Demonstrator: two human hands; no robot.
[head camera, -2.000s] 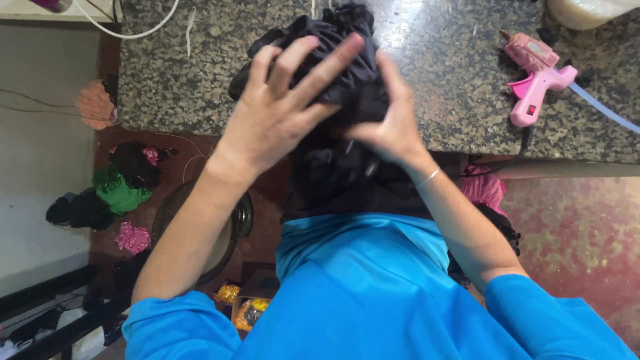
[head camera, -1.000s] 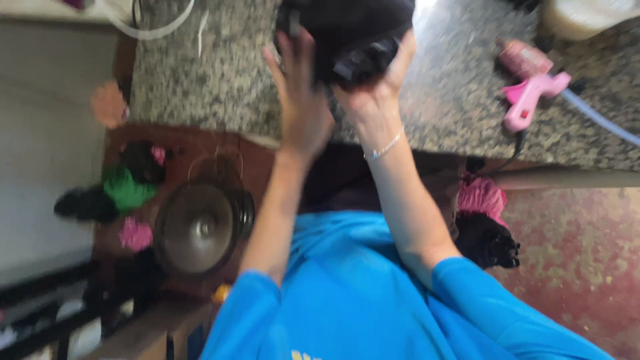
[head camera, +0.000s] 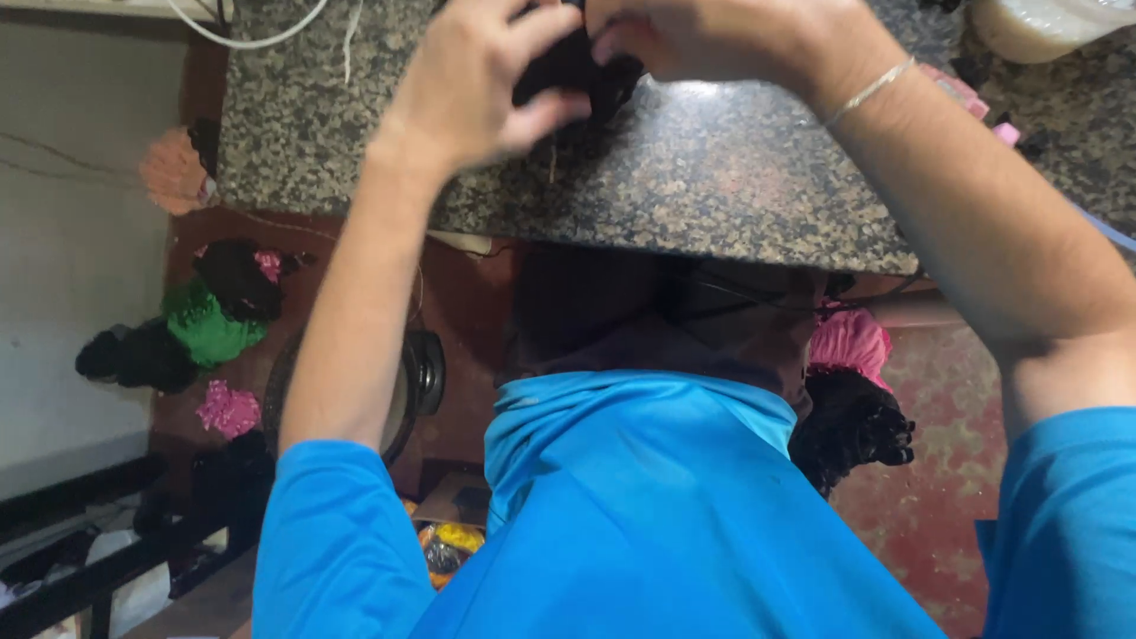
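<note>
A bunched black fabric piece (head camera: 577, 75) lies at the top edge of the view, over a speckled granite countertop (head camera: 710, 186), and part of it is cut off. On its left side is my left hand (head camera: 497, 84), blurred, with the thumb and fingers around the cloth. My right hand (head camera: 692, 35), a thin bracelet at its wrist, has its bent fingers on the fabric's right side. A short thread hangs below the cloth. The pink glue gun (head camera: 963, 93) is mostly hidden behind my right forearm.
A whitish container (head camera: 1038, 27) stands at the top right. A white cable (head camera: 257, 43) loops at the top left. Pink ruffled fabric (head camera: 850, 346) and black fabric (head camera: 848, 430) hang below the counter's edge. A round speaker-like object (head camera: 399, 390) is behind my left forearm.
The black fabric and both hands have moved up toward the far side of the counter. My left hand, apart from the cloth or barely touching it a second ago, is now around it.
</note>
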